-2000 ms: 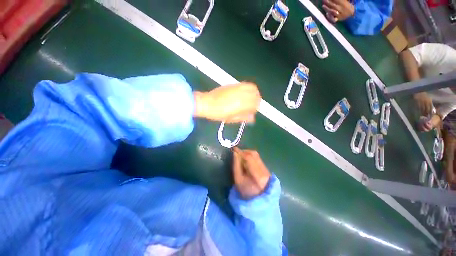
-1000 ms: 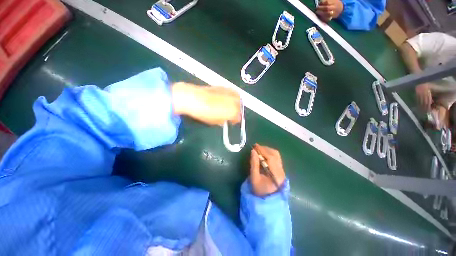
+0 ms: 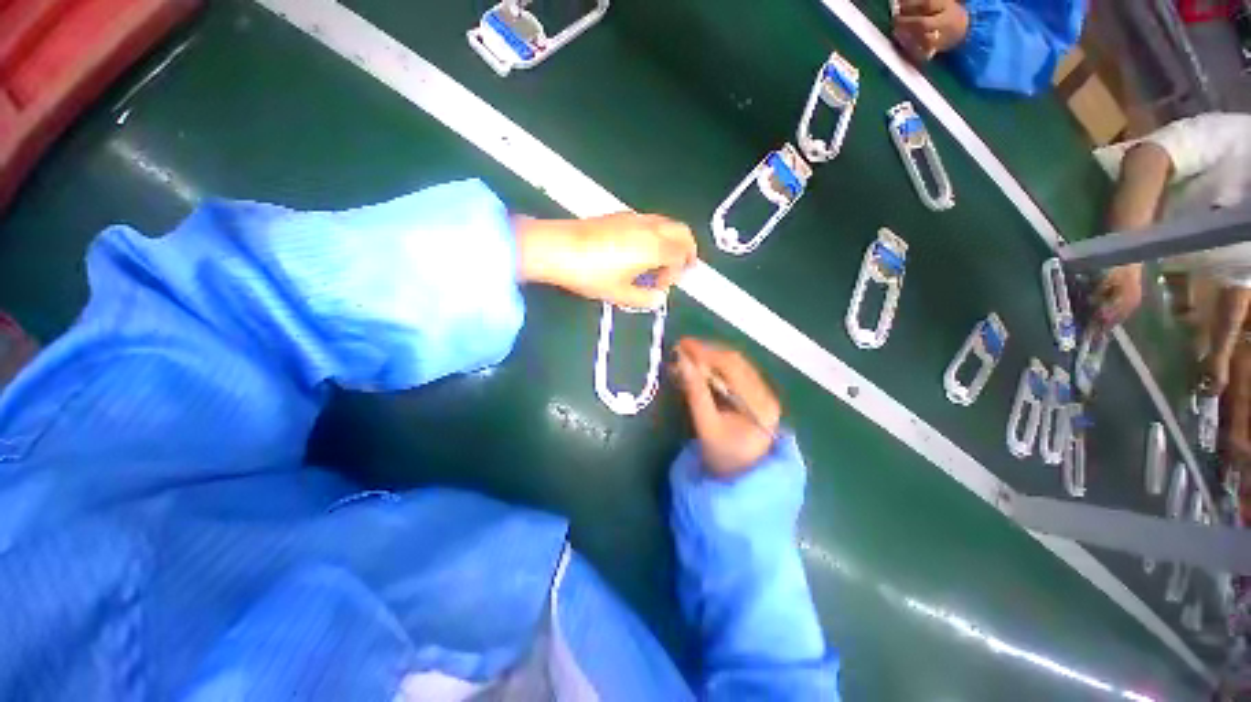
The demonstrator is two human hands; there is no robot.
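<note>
A white oval frame (image 3: 604, 370) with an open middle lies over the glossy green bench (image 3: 549, 528). My left hand (image 3: 611, 258) grips its upper, solid end; a little blue shows under the fingers. The frame's rounded open end points toward me. My right hand (image 3: 730, 409) is just right of the frame and holds a thin pen-like tool (image 3: 741, 401) between the fingers. The tool's tip is near the frame's right side; I cannot tell whether it touches.
A metal edge strip (image 3: 853, 391) crosses diagonally. Beyond it, several white frames with blue ends lie on the green belt (image 3: 659, 82). A red tray (image 3: 69, 62) is at upper left. Grey bars (image 3: 1139, 525) are at right. Other people's hands and sleeves show at upper right.
My right hand has moved up along the frame's right side. My left hand keeps hold of the frame. The frames on the belt have shifted right and down.
</note>
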